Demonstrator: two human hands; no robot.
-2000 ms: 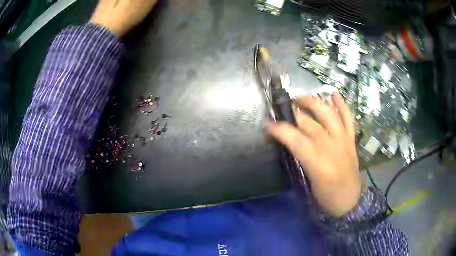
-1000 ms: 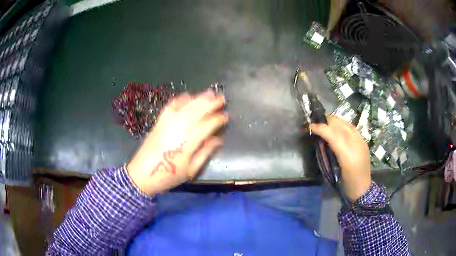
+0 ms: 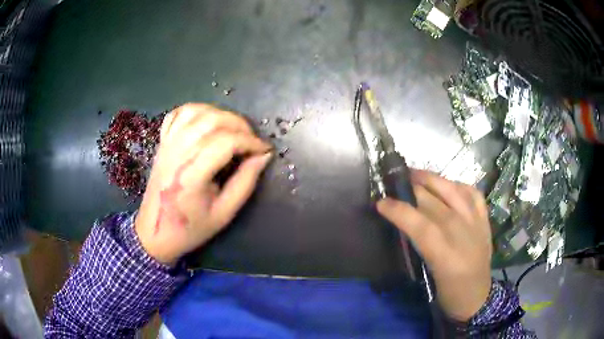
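My right hand (image 3: 444,232) holds the dark handle of a soldering iron (image 3: 396,173). The iron's pale tip points up and away over the dark mat, with a thin bent silver tube beside it. My left hand (image 3: 199,175), with a red mark on its back, is at the left, palm down. Its thumb and index fingertips are pinched together beside small loose wired components (image 3: 283,126). I cannot tell whether a tiny component is between them. A heap of red and black wired components (image 3: 126,149) lies left of the hand, partly hidden by it.
Overlapping green-silver circuit boards (image 3: 530,165) lie at the right. A single board (image 3: 434,16) is at the top right, near a dark round ribbed grille (image 3: 530,30). An orange-red and white cylinder (image 3: 586,120) is at the right edge. A black cord (image 3: 536,263) runs at lower right.
My left hand has moved left in the picture and its fingertips have come together. Small components now show right of it. The iron stays in my right hand, shifted slightly left and down in view.
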